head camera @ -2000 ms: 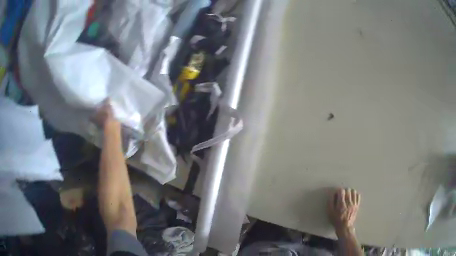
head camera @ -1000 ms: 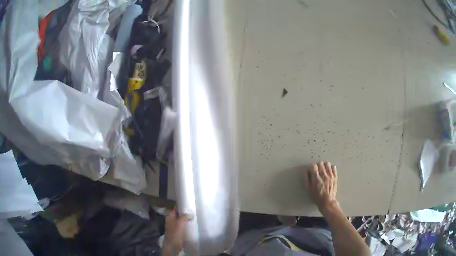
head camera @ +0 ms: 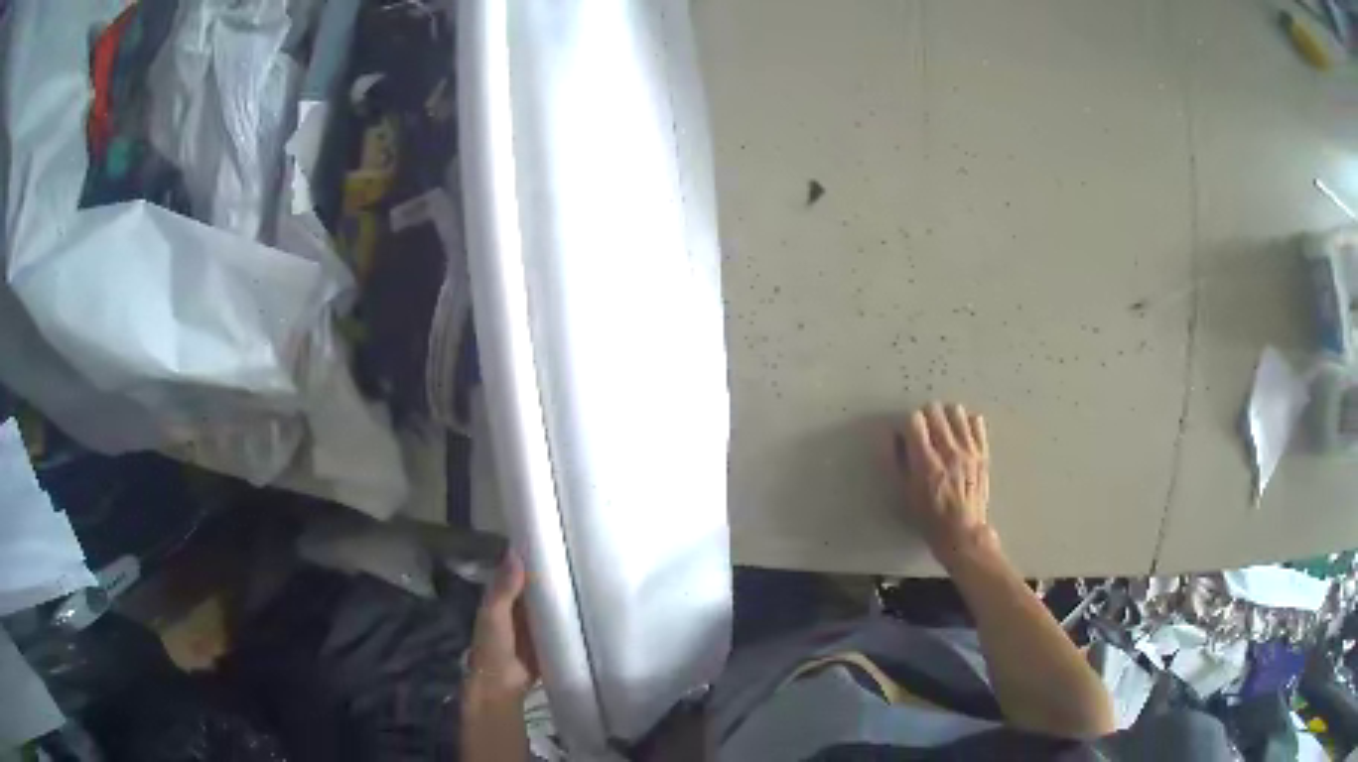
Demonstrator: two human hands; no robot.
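Observation:
A long white roll (head camera: 514,298) runs up the left part of the table. A bright white sheet (head camera: 633,343) from it lies along its right side. My left hand (head camera: 499,640) is at the roll's near end, on its left side, thumb up against it; its other fingers are hidden under the roll. My right hand (head camera: 950,479) rests flat on the pale table (head camera: 1043,194) near the front edge, fingers slightly apart, holding nothing.
Crumpled white sheeting (head camera: 179,320) and dark cloth with a yellow item (head camera: 362,194) lie left of the roll. At the right are a white scrap (head camera: 1270,417), a plastic box (head camera: 1330,298) and a yellow tool (head camera: 1306,40). Scraps (head camera: 1177,655) cover the floor below.
My left hand has gone from the crumpled sheeting to the roll's near end. The white sheet shows wider beside the roll. My right hand stays on the table; the view has shifted.

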